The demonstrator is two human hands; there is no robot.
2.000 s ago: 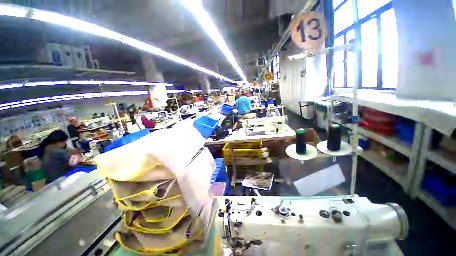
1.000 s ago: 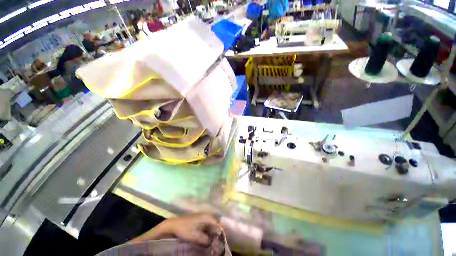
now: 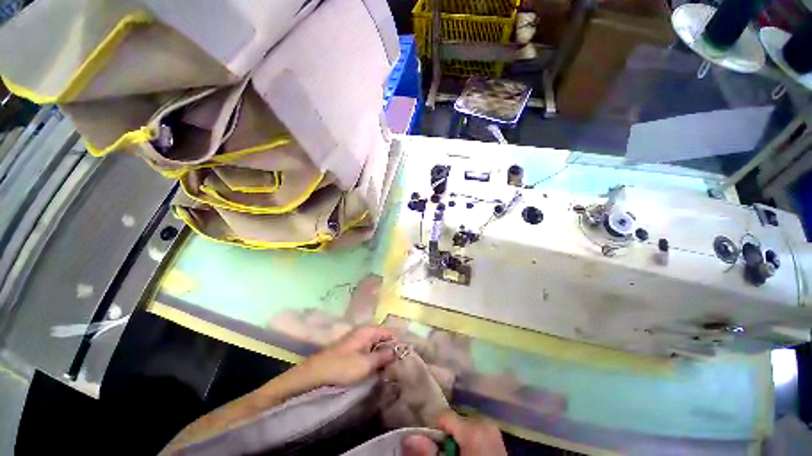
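Note:
A beige-grey bag body (image 3: 417,392) is held at the near edge of the green table. My left hand (image 3: 356,356) is closed on its upper edge, fingertips beside a tiny shiny loop (image 3: 401,351), perhaps a metal ring. My right hand (image 3: 467,436) is at the bottom edge of the picture, partly cut off, with fingers at the bag's near edge. A small dark-green thing (image 3: 450,445) shows at this hand; what it is cannot be told.
A tall pile of beige bags (image 3: 312,98) with yellow-bound edges stands at the back left of the table (image 3: 267,285). A white sewing machine head (image 3: 570,258) lies to the right. A metal trough (image 3: 107,232) is at the left. Thread cones on holders (image 3: 712,40) are at the upper right.
The view has tilted down and closer to the table. The left hand and bag show more fully, the right hand has come into view, and the pile looks larger.

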